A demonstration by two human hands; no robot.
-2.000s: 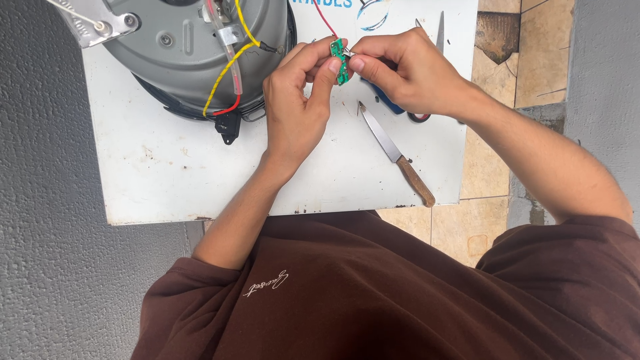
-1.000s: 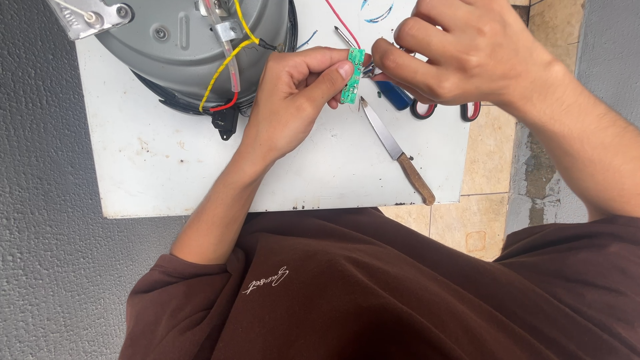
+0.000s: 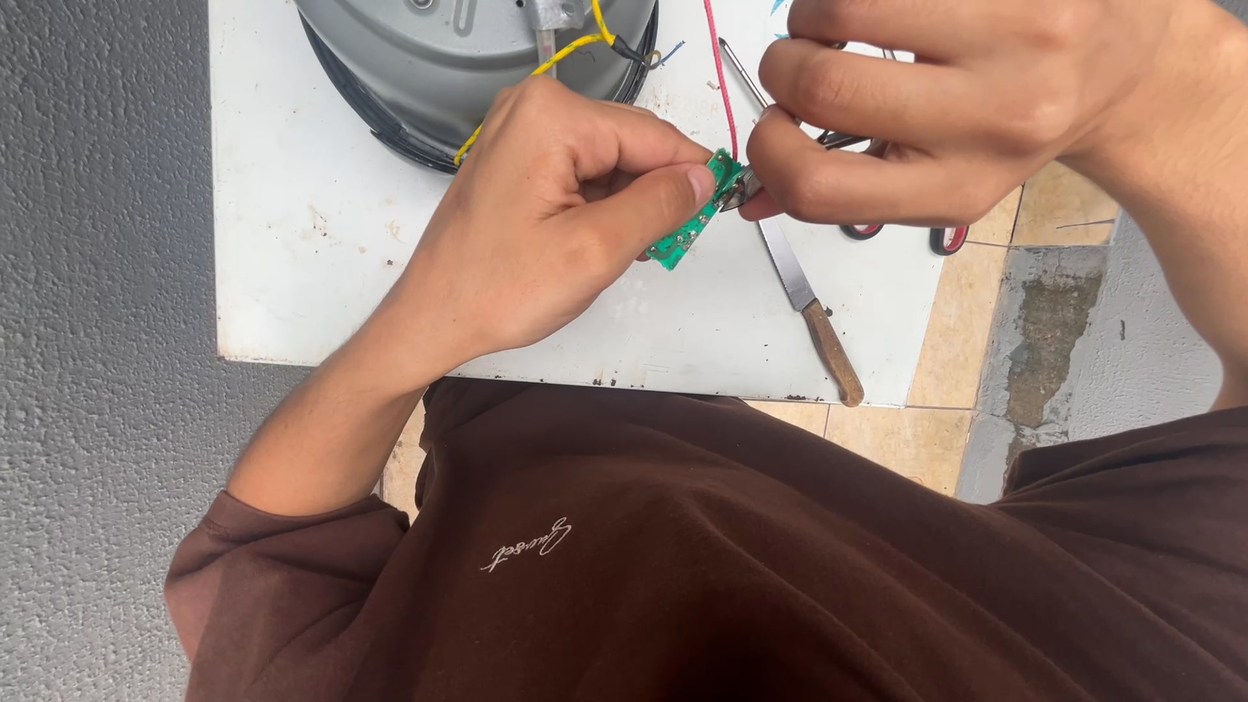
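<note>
My left hand (image 3: pixel 575 214) pinches a small green circuit board (image 3: pixel 690 216) between thumb and fingers, its soldered side showing. A red wire (image 3: pixel 723 78) runs down to the board's upper end. My right hand (image 3: pixel 907 117) is closed around a metal hand tool, whose small jaws (image 3: pixel 738 189) are at the board's right edge; the fingers cover most of it, so its exact kind is unclear. Below the hands a knife with a wooden handle (image 3: pixel 832 351) lies on the white tabletop.
A grey rounded metal appliance body (image 3: pixel 468 58) with yellow wires (image 3: pixel 575 44) stands at the back left of the white table (image 3: pixel 292 283). Behind my right hand are a thin metal rod (image 3: pixel 743 73) and red-and-black scissor handles (image 3: pixel 948 240). Tiled floor (image 3: pixel 897 439) shows beyond the table edge.
My right hand now has a metal tool at the board; two seconds ago its fingertips were at the board. My left hand still holds the board. The view has shifted somewhat.
</note>
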